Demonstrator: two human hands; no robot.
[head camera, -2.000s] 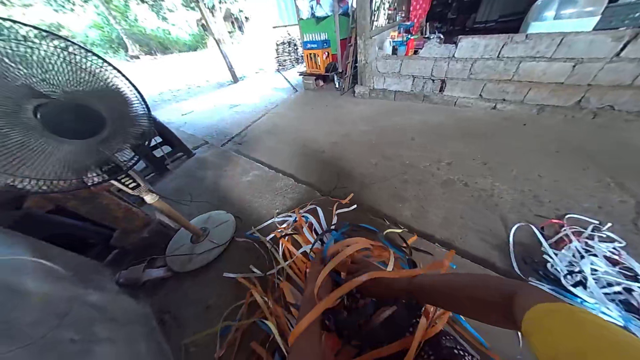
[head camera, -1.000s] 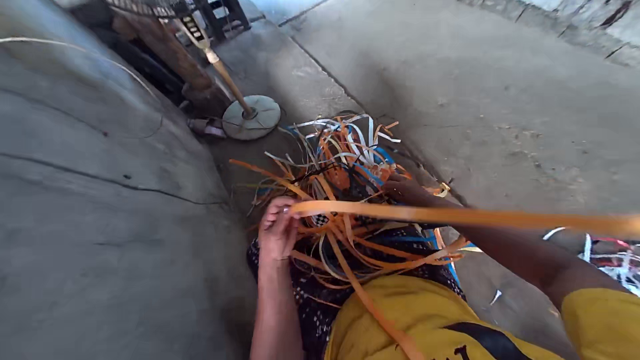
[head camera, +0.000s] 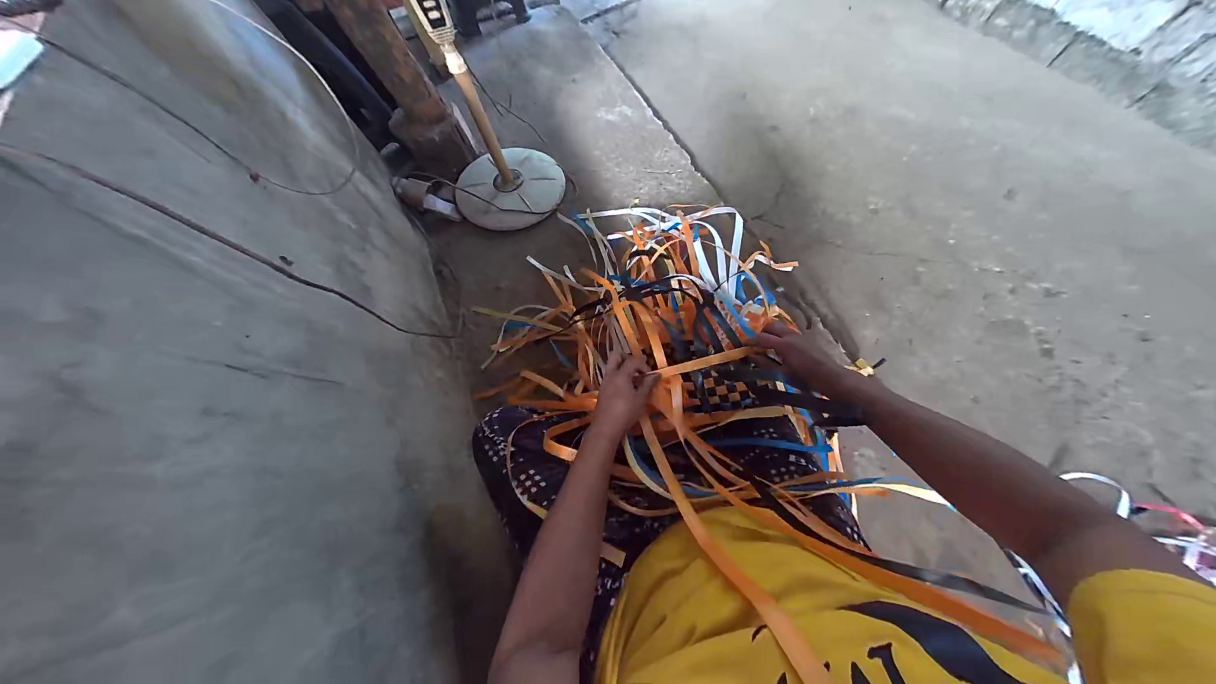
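Observation:
A partly woven piece of flat plastic strapping (head camera: 727, 389), with a black and orange check, rests on my lap, and many loose orange, white, blue and black strips spread from it. My left hand (head camera: 627, 380) pinches an orange strip (head camera: 708, 362) at the left of the weave. That strip runs across to my right hand (head camera: 784, 347), whose fingers lie at the right side of the weave among the strips; its fingertips are partly hidden. Long orange strips (head camera: 741, 579) trail over the yellow shirt.
A stand fan's round base (head camera: 510, 188) stands on the concrete floor ahead, beside a wooden post (head camera: 399, 85). A grey concrete wall (head camera: 218, 380) rises close at the left, with a cable (head camera: 237, 249) along it. More loose strips (head camera: 1192, 546) lie at the far right.
The long orange strip that stretched out to the right one second ago now spans only between my two hands. My left hand has moved in close to the weave. The view has tilted down since the first frame.

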